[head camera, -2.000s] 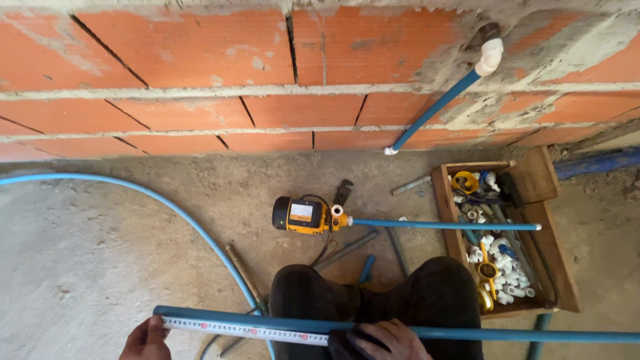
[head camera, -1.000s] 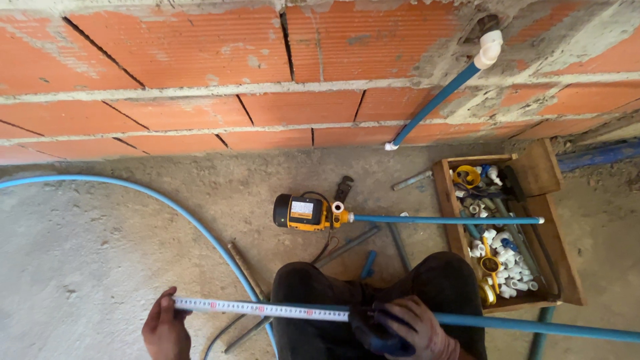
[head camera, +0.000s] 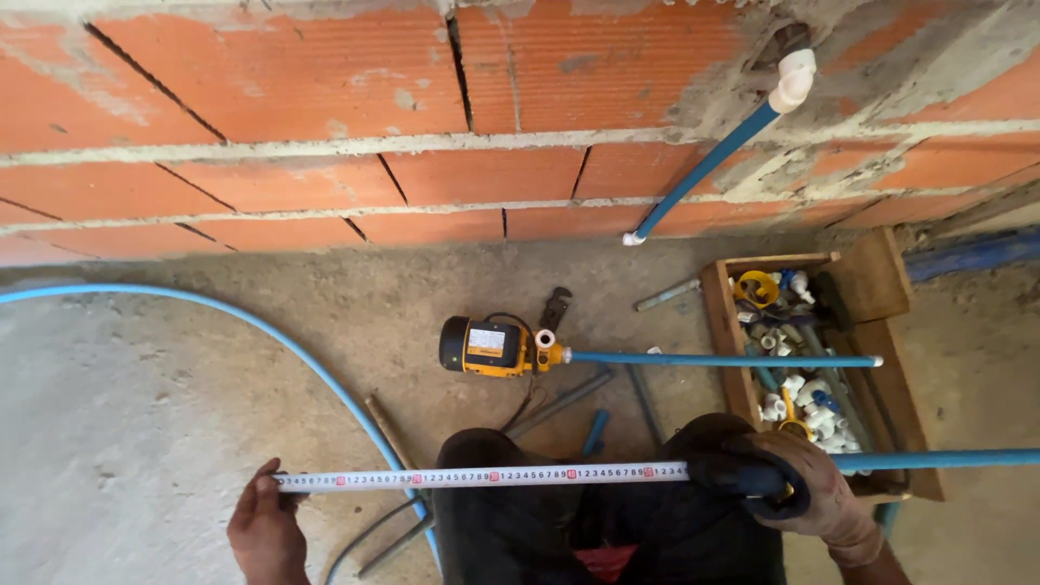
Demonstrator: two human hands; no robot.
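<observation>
My left hand (head camera: 268, 524) pinches the end of the white blade of a tape measure (head camera: 520, 476). The blade runs straight across above my knees to the dark tape case (head camera: 743, 479), which my right hand (head camera: 812, 487) grips. A blue pipe (head camera: 942, 459) extends rightward from behind my right hand. The tape blade hides most of its left part, so I cannot tell how firmly either hand holds it. Beyond my knees, a yellow and black water pump (head camera: 491, 348) lies on the floor with a blue pipe (head camera: 723, 360) joined to its fitting.
A wooden box (head camera: 719, 325) of pipe fittings stands at the right. A pipe wrench (head camera: 556, 307) and loose pipe pieces (head camera: 595, 432) lie near the pump. A light blue hose (head camera: 309, 357) curves at the left. From the brick wall (head camera: 325, 81) hangs a blue pipe (head camera: 707, 171) with white elbows.
The tape blade is drawn out further between my hands. My right hand and the case have moved right. Two seconds ago the blade lay along the blue pipe, whose left end showed by my left hand.
</observation>
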